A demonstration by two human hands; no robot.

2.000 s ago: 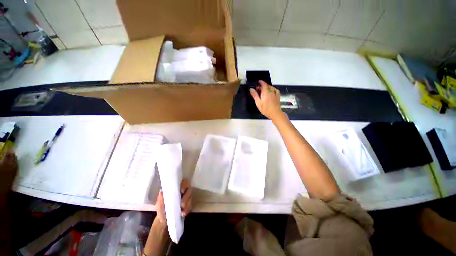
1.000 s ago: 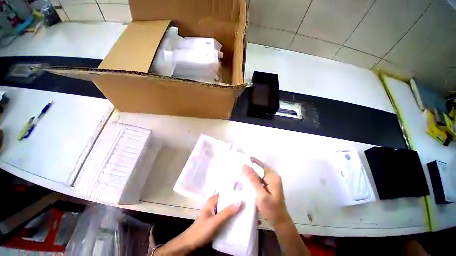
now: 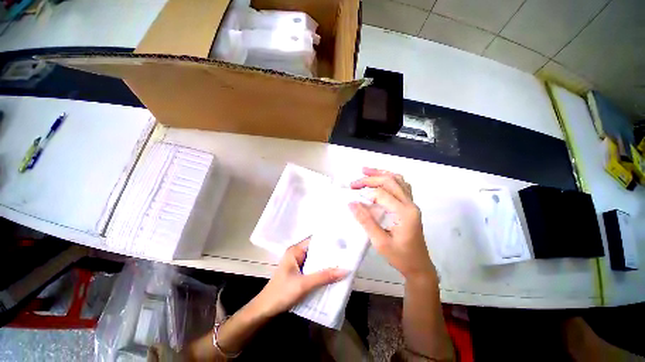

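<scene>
A white wrapped product [image 3: 332, 258] with a grey round spot on its face is tilted over the table's front edge. My left hand [image 3: 300, 272] grips its lower part, thumb on top. My right hand [image 3: 389, 215] is at its upper end, with thumb and fingers pinching the thin white wrapping. A white tray [image 3: 286, 208] lies on the table just left of the product. The second tray seen earlier is largely hidden behind the product and my hands.
An open brown carton [image 3: 233, 102] with white wrapped items stands behind. A stack of white trays or sheets [image 3: 163, 201] is at left, beyond it a pen [image 3: 54, 126]. A black box [image 3: 382, 102] stands behind right. A white tray [image 3: 502, 226] and black boxes [image 3: 562, 223] lie at right.
My right hand has come from the black box at the back to the product. The product has moved right from beside the stack to over the trays, and its upper wrapping is now pinched.
</scene>
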